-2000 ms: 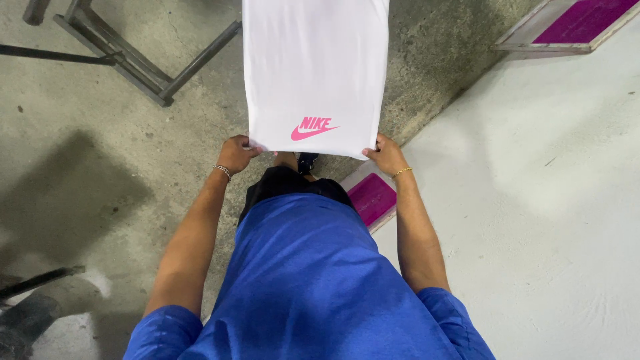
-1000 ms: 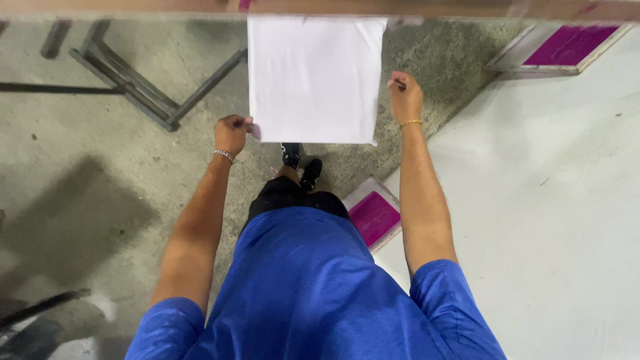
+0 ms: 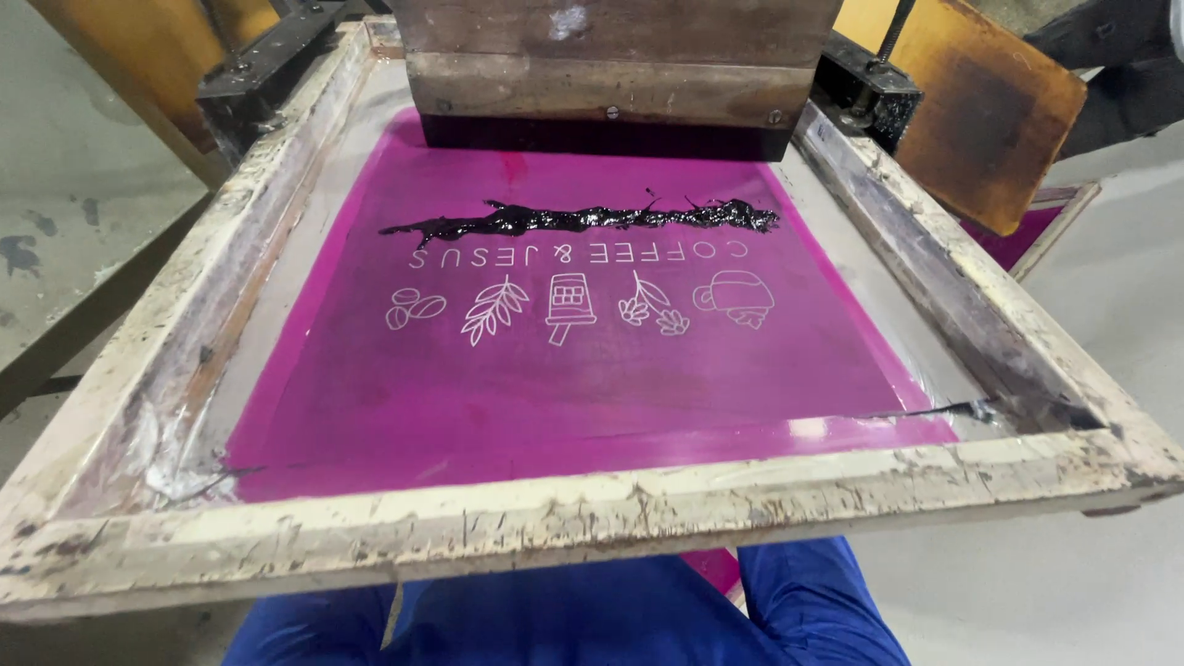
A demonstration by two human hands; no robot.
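A wooden-framed printing screen (image 3: 573,518) with magenta mesh (image 3: 555,398) fills most of the head view. A line of glossy black ink (image 3: 592,220) lies across the mesh, just beyond reversed lettering and small line drawings of a cup, leaves and beans. At the far end, a wooden-handled squeegee (image 3: 610,92) with a dark blade stands over the mesh. Neither my left hand nor my right hand can be seen; only blue sleeves and a blue shirt show below the near rail of the frame, which hides what lies beneath it.
Black metal clamps (image 3: 856,92) stand at both far corners of the screen. An amber board (image 3: 990,111) juts out at the upper right. Another magenta screen (image 3: 1017,236) is partly visible on the right, over a pale surface. Dark metal bars run along the left.
The large inked screen now fills the view where the white fabric and both hands showed before. The fabric and hands have gone out of sight.
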